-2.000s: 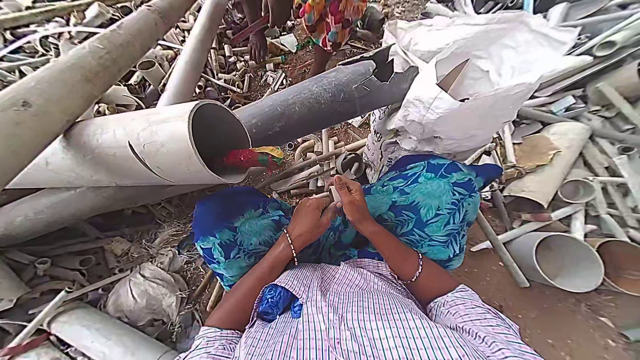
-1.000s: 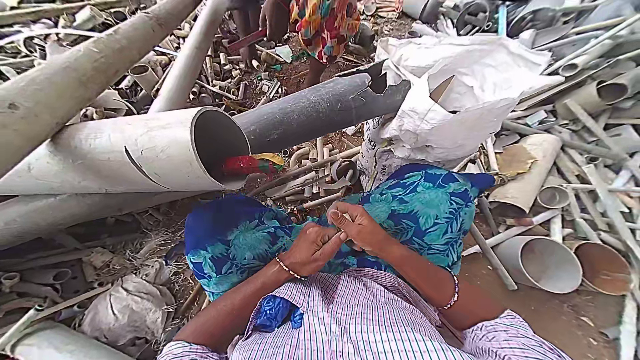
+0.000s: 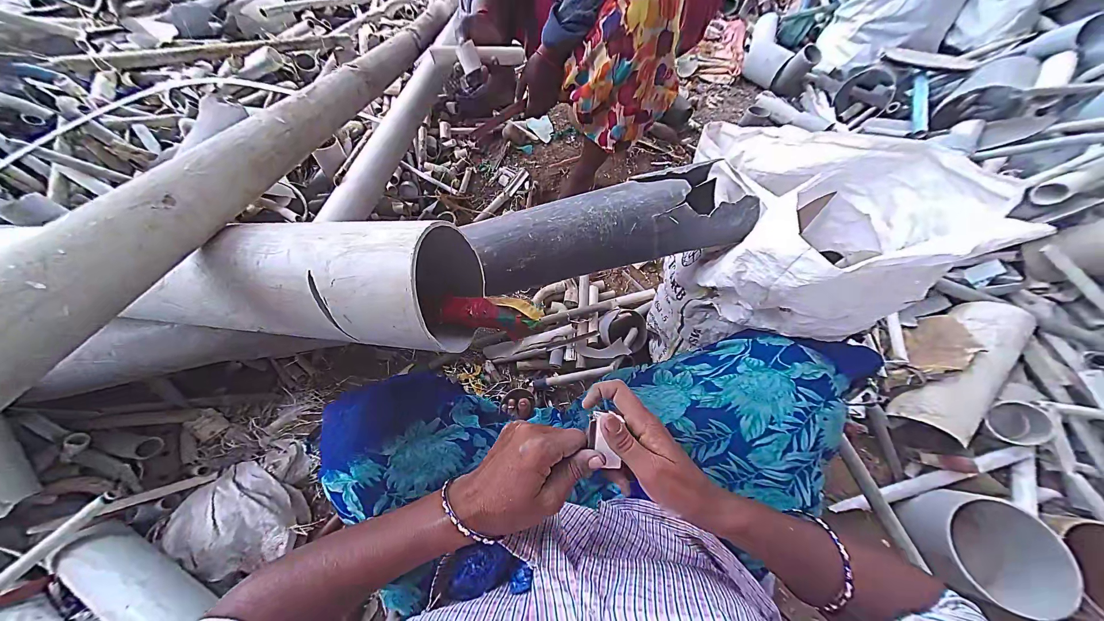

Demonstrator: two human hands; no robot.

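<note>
A small pale piece (image 3: 609, 442), its kind not plain, is held between my two hands above the blue patterned cloth (image 3: 742, 405) on my lap. My right hand (image 3: 647, 448) grips it with thumb and fingers, the index finger bent over it. My left hand (image 3: 535, 470) is curled, thumb and fingertips pinched at the piece's near left edge; whether something thin lies in them is hidden. Just beyond my knees lies a wide white plastic pipe (image 3: 345, 276), with a red and yellow item (image 3: 492, 313) at its open end.
A dark grey pipe with a broken end (image 3: 604, 226) runs toward a white woven sack (image 3: 871, 233). Long pipes (image 3: 198, 190) cross at left. Pipe scraps surround me, with a wide cut pipe (image 3: 992, 552) at lower right. Another person (image 3: 621, 78) is beyond the pipes.
My hands have changed their hold, and a pale piece now shows between them. The other person's arm and patterned clothing have shifted.
</note>
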